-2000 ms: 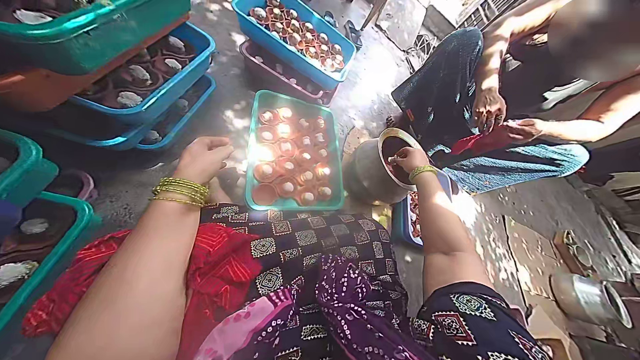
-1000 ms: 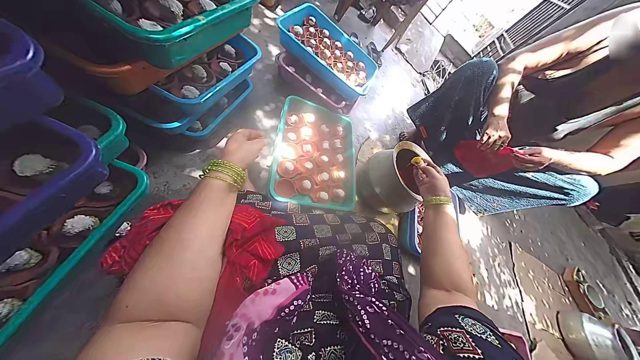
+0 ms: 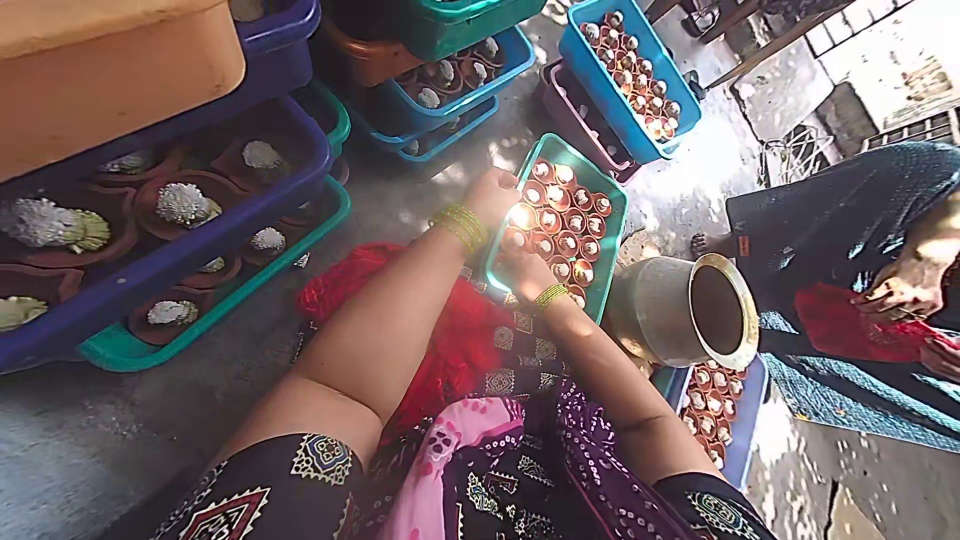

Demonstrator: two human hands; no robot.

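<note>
A green plastic tray (image 3: 615,247) holds rows of small clay cups (image 3: 576,223), each with a whitish piece in it. My left hand (image 3: 493,196) is at the tray's left rim; its fingertips are hard to make out, and I see nothing held in it. Over the cups at the tray's near left corner is my right hand (image 3: 523,274), fingers pointing down and partly hidden, so its grip cannot be told. A metal pot (image 3: 652,311) with a wide brass-coloured rim and dark contents leans just right of the tray.
Stacked blue (image 3: 311,161), orange (image 3: 112,82) and green tubs with cups stand at the left. A light blue tray (image 3: 679,135) of cups sits at the back, a lavender tray (image 3: 742,435) below the pot. At the right a person's hands (image 3: 911,289) hold red cloth (image 3: 832,322).
My right hand has moved left from the pot's mouth, where it held something small and yellowish, to the green tray. The view has shifted left.
</note>
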